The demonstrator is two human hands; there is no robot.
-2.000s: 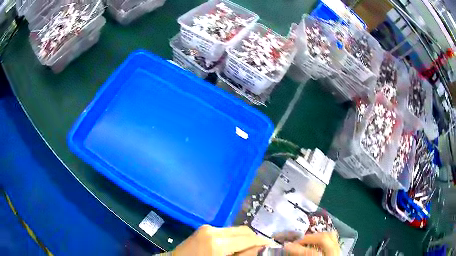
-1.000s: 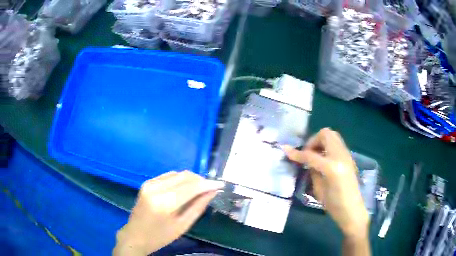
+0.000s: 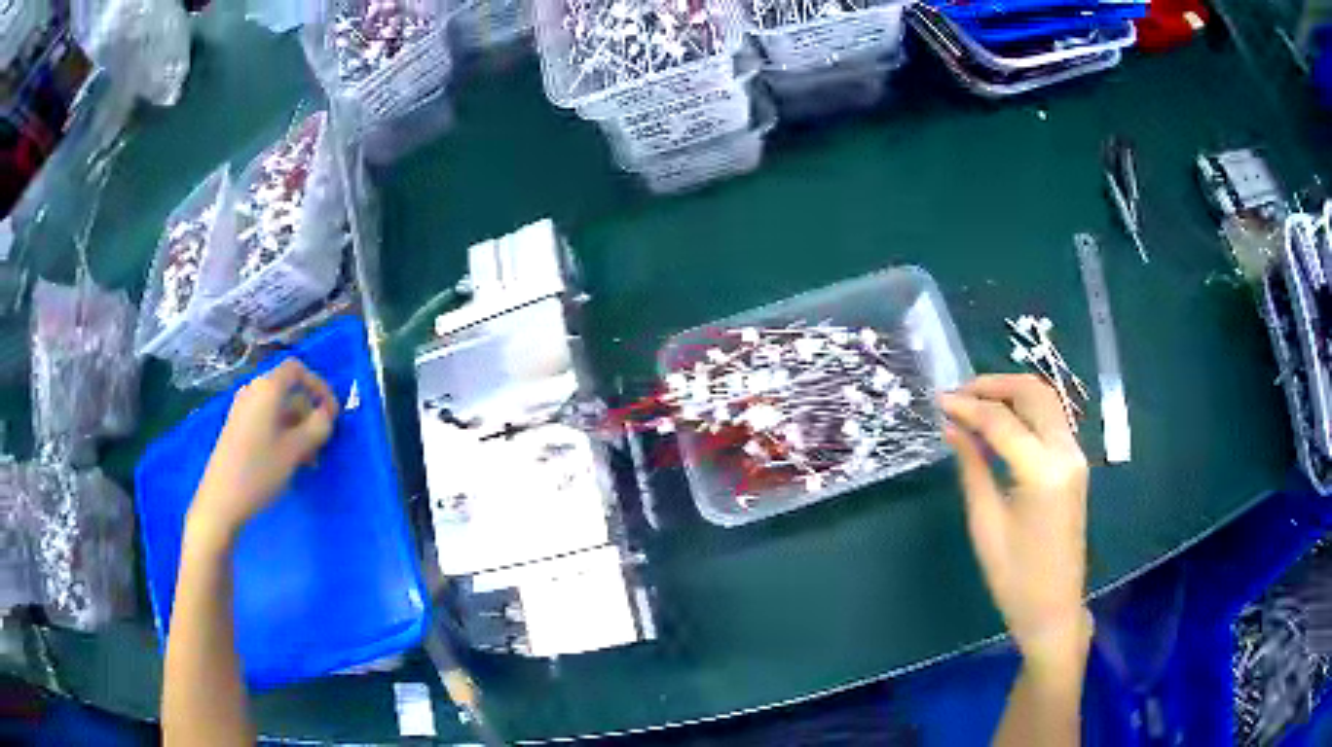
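My left hand (image 3: 266,445) is over the blue tray (image 3: 314,547), fingers curled; whether they hold a part cannot be told. My right hand (image 3: 1030,489) is at the right edge of the clear working box (image 3: 947,329), thumb and forefinger slightly apart, with nothing visible between them. The box holds a heap of wired parts (image 3: 796,401) with white end blocks, pale leads and red wires, some reaching over its left edge. The silver-white bench fixture (image 3: 519,496) stands between tray and box, no hand on it.
Stacked clear boxes of parts (image 3: 643,73) stand at the back, with more (image 3: 270,219) at the left. Right of the working box lie a few loose parts (image 3: 1045,358), a flat metal strip (image 3: 1103,343), dark tweezers or pliers (image 3: 1125,190) and a grey metal block (image 3: 1242,183).
The view has turned right. My left hand has moved from the fixture's front left corner to over the tray. My right hand has left the fixture for the working box's right edge.
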